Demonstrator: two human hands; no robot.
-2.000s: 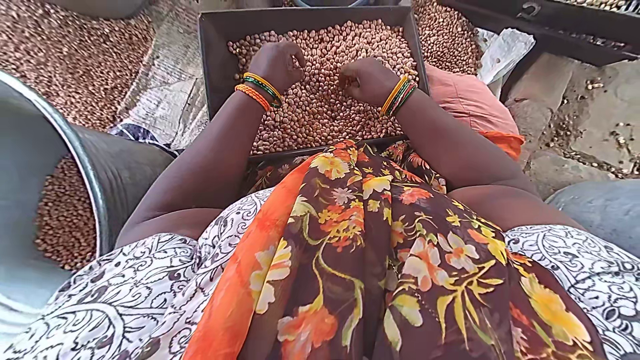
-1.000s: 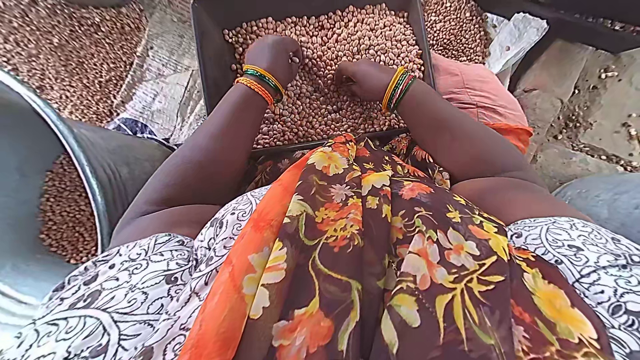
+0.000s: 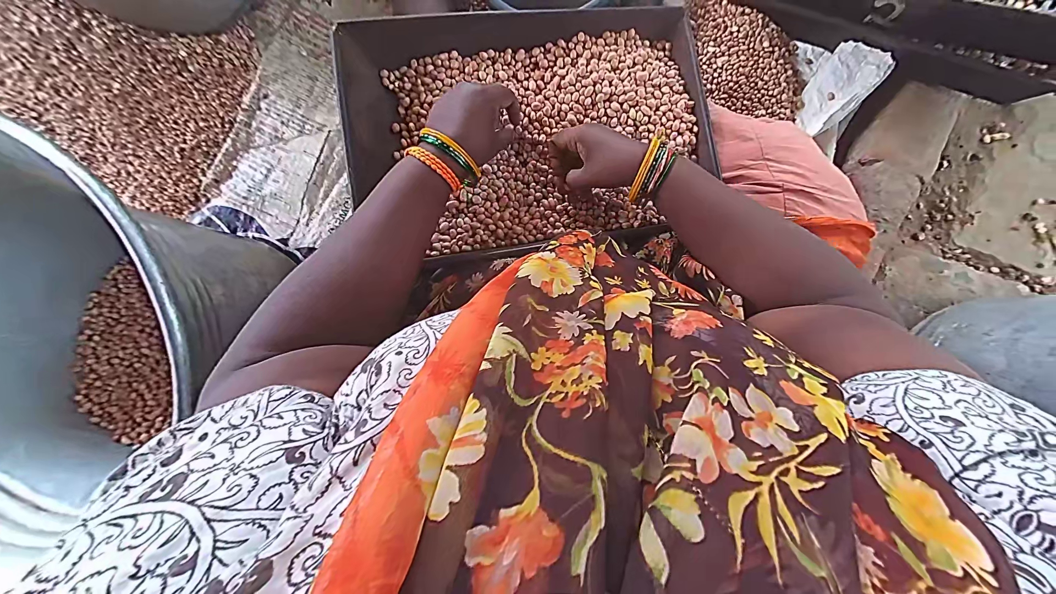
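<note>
A dark rectangular tray (image 3: 363, 99) lies in front of my lap, with a layer of reddish-brown speckled nuts or beans (image 3: 610, 74) in it. My left hand (image 3: 474, 122) is over the left middle of the layer, its fingers curled down toward the nuts or beans. Close on its right, my right hand (image 3: 596, 157) has thumb and fingers curled, low over the same layer. Whether either hand holds a piece cannot be told. Both wrists wear yellow, green and orange bangles.
At the left a large metal tub (image 3: 165, 305) holds more of the pieces. A heap of them (image 3: 124, 91) covers sacking (image 3: 289, 124) at the upper left, another (image 3: 738, 66) lies beyond the tray's right side. Pink cloth (image 3: 775, 165), a grey vessel (image 3: 998, 342) and stone paving (image 3: 932, 181) are at right.
My right hand's thumb and fingers show more apart than a second ago. Both hands have stayed over the tray, with only small shifts.
</note>
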